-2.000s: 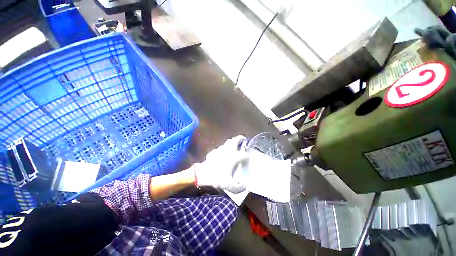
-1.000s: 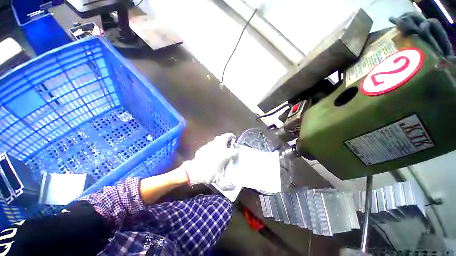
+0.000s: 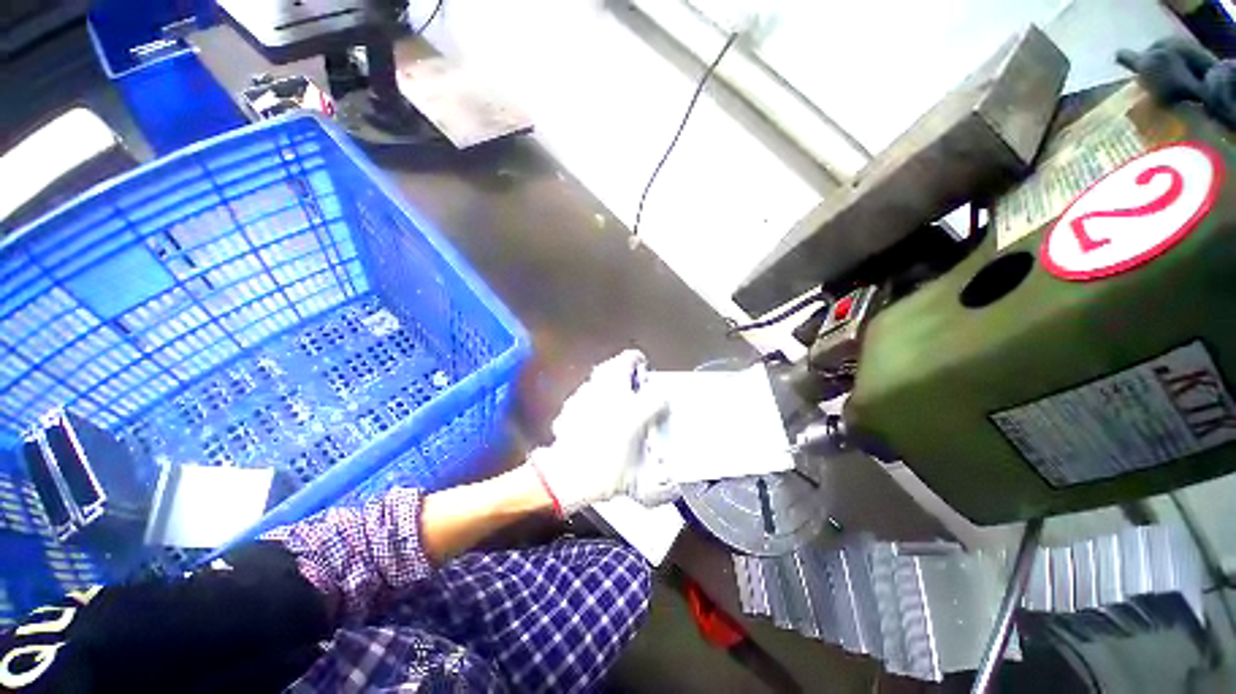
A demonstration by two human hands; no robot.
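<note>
My left hand (image 3: pixel 603 441), in a white glove with a red cuff edge, grips a bright silver-white aluminium profile piece (image 3: pixel 725 423) by its left side. The piece is over the round drill press table (image 3: pixel 759 513), beside the dark chuck (image 3: pixel 823 434) under the green machine head (image 3: pixel 1030 366). Glare hides the piece's surface, and I cannot tell if the bit touches it. My right hand is not in view. The shiny feed handle (image 3: pixel 1010 610) slants down below the head.
A blue crate (image 3: pixel 441 271) at left holds a few pieces (image 3: pixel 210 504). Silver workpieces (image 3: pixel 868 597) stand in a row at lower right. A pale plate (image 3: pixel 644 526) and a red-orange handled tool (image 3: pixel 712 613) lie at the bench edge. Another machine (image 3: pixel 319 27) stands behind.
The piece and my left hand have shifted upward relative to the round table, which now shows more below them. The feed handle's angle has changed slightly.
</note>
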